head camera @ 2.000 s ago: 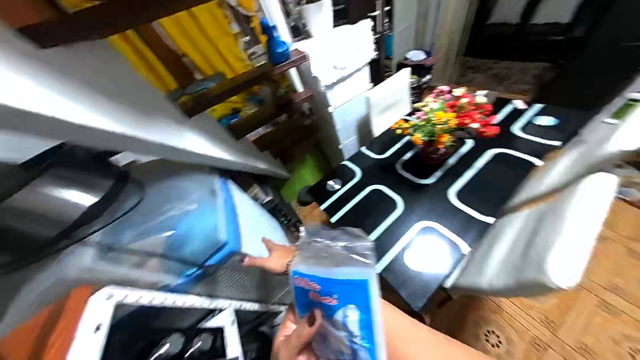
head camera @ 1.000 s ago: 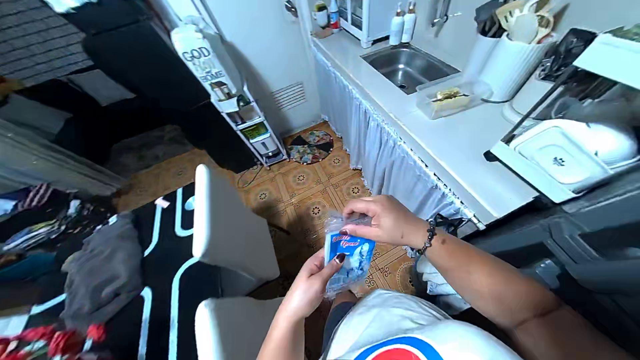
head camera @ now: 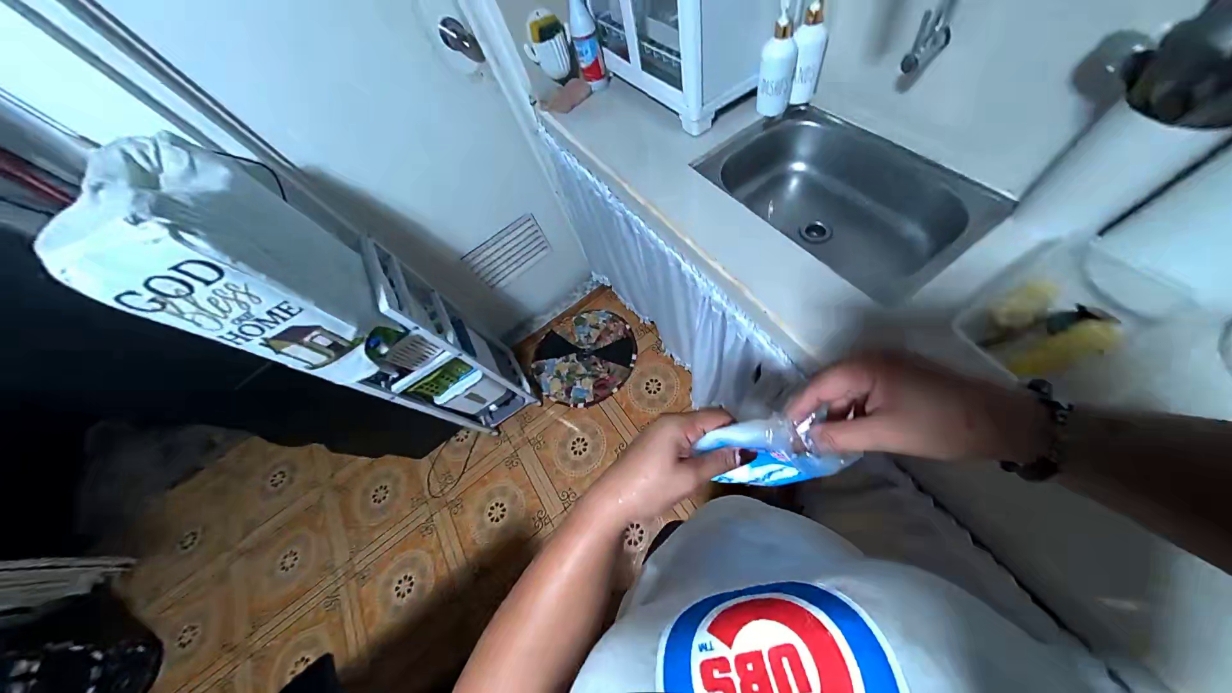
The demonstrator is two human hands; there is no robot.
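Note:
A blue and clear plastic packet (head camera: 775,464) is held in front of my shirt, near the counter's edge. My left hand (head camera: 674,464) grips its left end, with the thumb on top. The fingers of my right hand (head camera: 881,409) pinch the crinkled clear plastic at the other end; this hand is somewhat blurred and wears a dark beaded bracelet. What lies inside the packet cannot be made out.
A steel sink (head camera: 847,192) is set in the white counter (head camera: 731,226), with two pump bottles behind it. Right of it sits a clear plastic container (head camera: 972,322) with yellow things. A round patchwork mat (head camera: 584,358) lies on the floor beside a slim shelf rack (head camera: 452,361).
The view has swung from the black table to the sink and come closer to it. The packet, upright in my left hand at first, is now tilted sideways between both hands.

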